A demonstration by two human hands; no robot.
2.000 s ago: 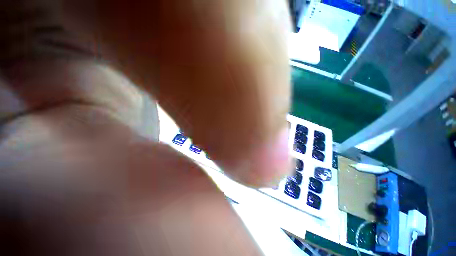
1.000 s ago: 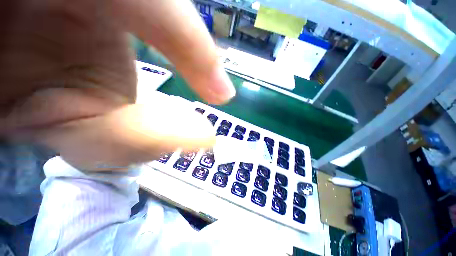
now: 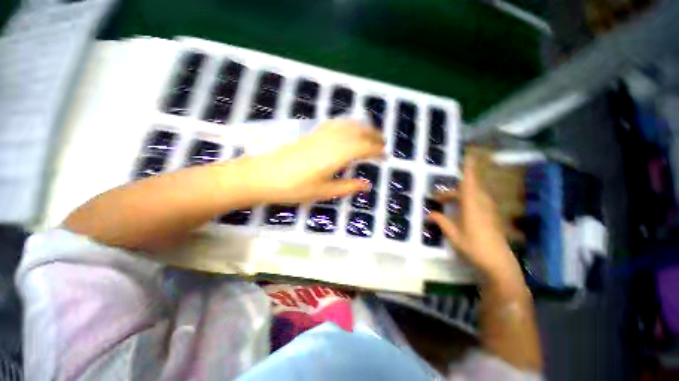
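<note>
A white blister tray (image 3: 298,132) lies before me with two long rows of black glossy housings (image 3: 360,223) stacked in its pockets. The view is blurred. My left hand (image 3: 331,160) is over the middle of the tray, thumb and fingers apart around a pocket of the near row. A pale sheet (image 3: 279,132) shows beside its knuckles; whether the hand holds it is unclear. My right hand (image 3: 475,223) is at the tray's right end, its fingertips at the last pocket of the near row. Whether it grips a housing there cannot be told.
A green surface (image 3: 313,37) runs behind the tray. A white ribbed tray (image 3: 45,97) is at far left. A brown cardboard piece (image 3: 500,182) and a blue box (image 3: 552,223) with a white plug (image 3: 592,237) are at right. A grey frame bar crosses the upper right.
The view has tilted down over the tray. The hand that was large and close to the camera is gone from there. Both hands now show over the tray, the right at its right end.
</note>
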